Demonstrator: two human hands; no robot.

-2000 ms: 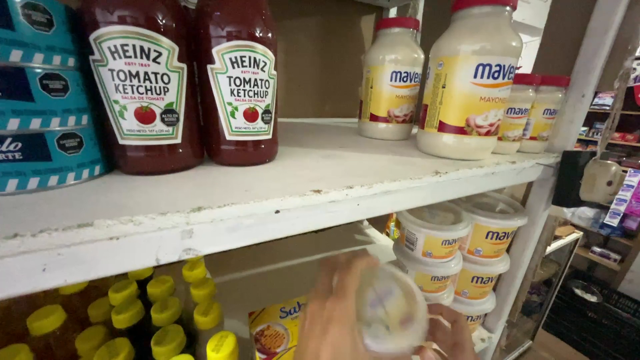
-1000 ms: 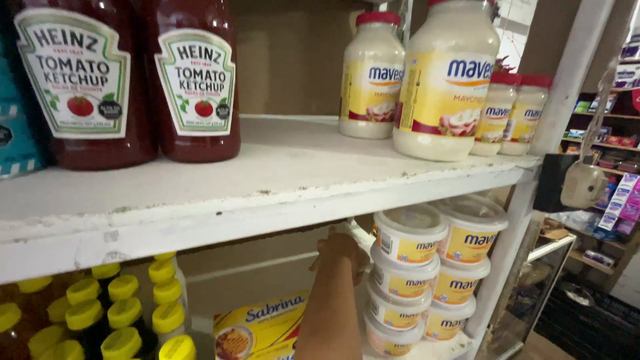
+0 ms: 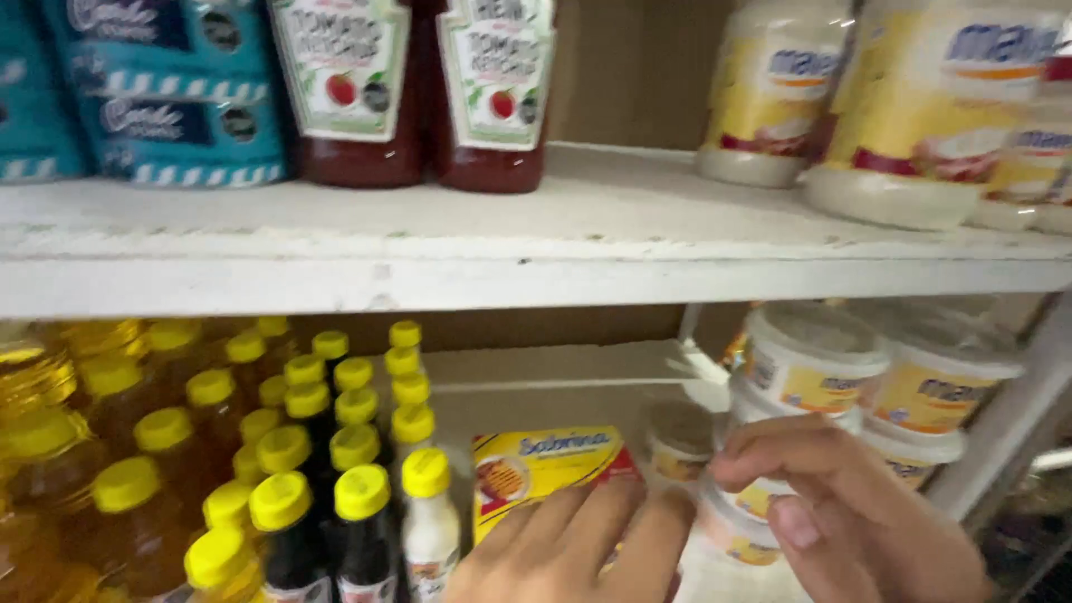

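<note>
My left hand (image 3: 578, 544) is at the bottom middle, in front of a yellow Sabrina box (image 3: 548, 461); its fingers point forward and down, and what lies under them is hidden. To its right my right hand (image 3: 854, 502) is raised with thumb and fingers apart, holding nothing, in front of stacked Mavesa margarine tubs (image 3: 812, 360). A small lidded tub (image 3: 680, 440) stands between the box and the stacks, just beyond my hands.
Bottles with yellow caps (image 3: 285, 452) fill the left of the lower shelf. Above, the white shelf board (image 3: 519, 280) carries ketchup bottles (image 3: 494, 92), mayonnaise jars (image 3: 913, 117) and blue packs (image 3: 184, 100). A shelf post (image 3: 1005, 419) stands at right.
One second ago an arm reached deep beside the tub stacks; now both hands are nearer, in front of the box and tubs. A small tub now shows left of the stacks. The view has shifted left.
</note>
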